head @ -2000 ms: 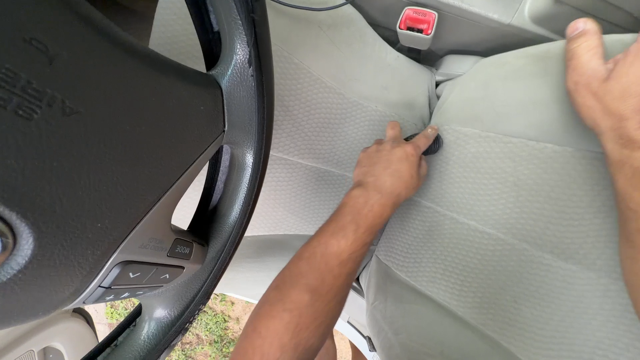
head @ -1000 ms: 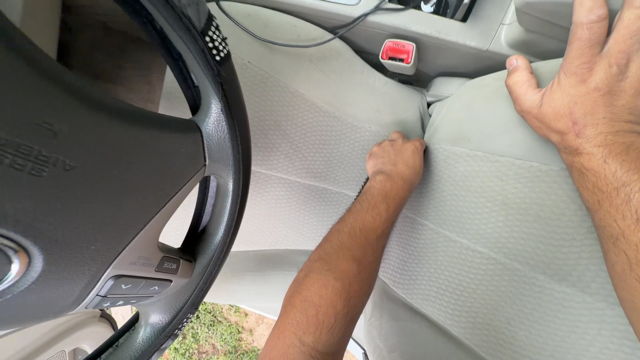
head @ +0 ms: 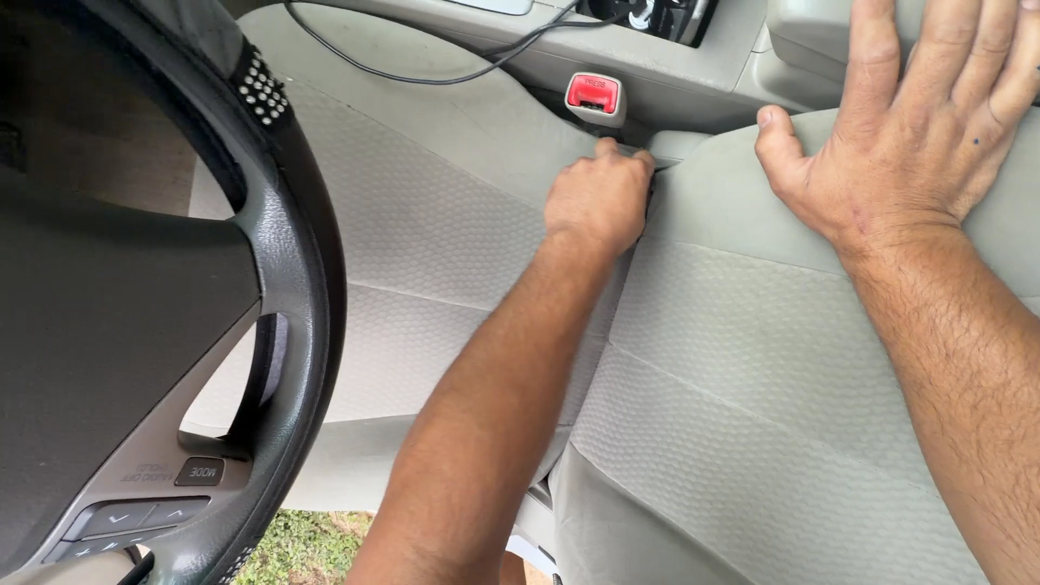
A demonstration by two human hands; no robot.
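Observation:
My left hand (head: 600,195) is a fist, knuckles up, low in the crease where the light grey seat cushion (head: 422,187) meets the seat backrest (head: 731,341). A thin dark edge shows at its right side; the black object in its grip is almost wholly hidden. Just above the fist stands the seat belt buckle (head: 595,96) with its red button. My right hand (head: 910,146) lies palm down on the upper side of the backrest, fingers spread and thumb out to the left, holding nothing visible.
A black steering wheel (head: 305,284) with a studded cover patch fills the left side. A black cable (head: 439,80) loops over the cushion's far edge to the centre console (head: 682,61). Grass (head: 305,548) shows below, past the seat.
My left hand has moved along the cushion into the crease nearer the buckle. Two seconds ago it was more open, fingers over a black object. My right hand stays on the backrest, more of it in view.

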